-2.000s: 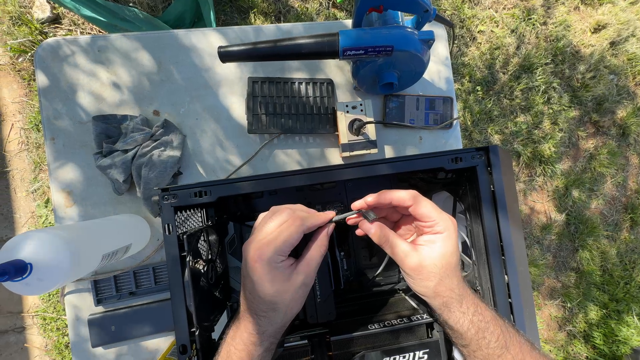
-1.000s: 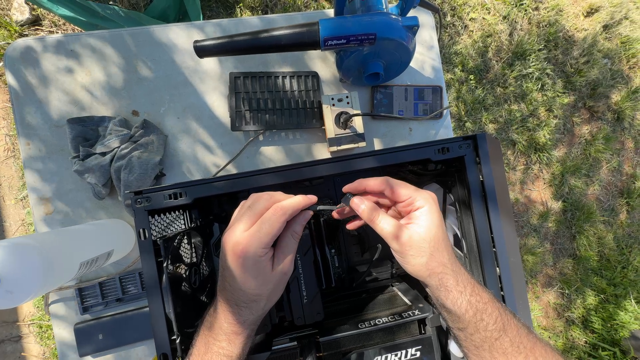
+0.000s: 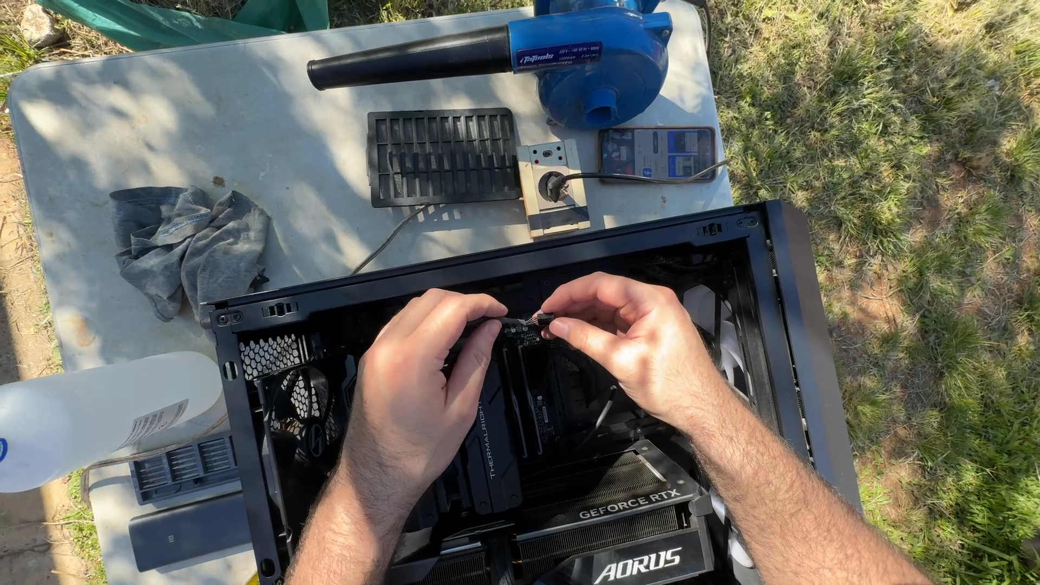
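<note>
Both hands are over the open black computer case (image 3: 487,276), which lies on the table. Between the thumb and index finger of my right hand (image 3: 630,341) is a small black cable connector (image 3: 543,320) with thin wires at its left end. My left hand (image 3: 422,382) pinches the cable just left of it; the fingers hide much of that part. Inside the case, below the hands, sit a Thermalright CPU cooler (image 3: 491,455) and an Aorus GeForce RTX graphics card (image 3: 617,520). A loose cable with a pale end (image 3: 604,408) shows below my right hand.
Beyond the case are a blue electric blower (image 3: 605,69), a black slotted plastic tray (image 3: 443,156), a power socket box (image 3: 554,187) with a plug, and a phone (image 3: 656,154). At left are a grey cloth (image 3: 195,244), a plastic bottle (image 3: 106,414) and a screwdriver-bit holder (image 3: 185,469).
My right hand has turned the connector, and its wires now show between the two hands. Both hands stay close together over the case. The view has shifted somewhat.
</note>
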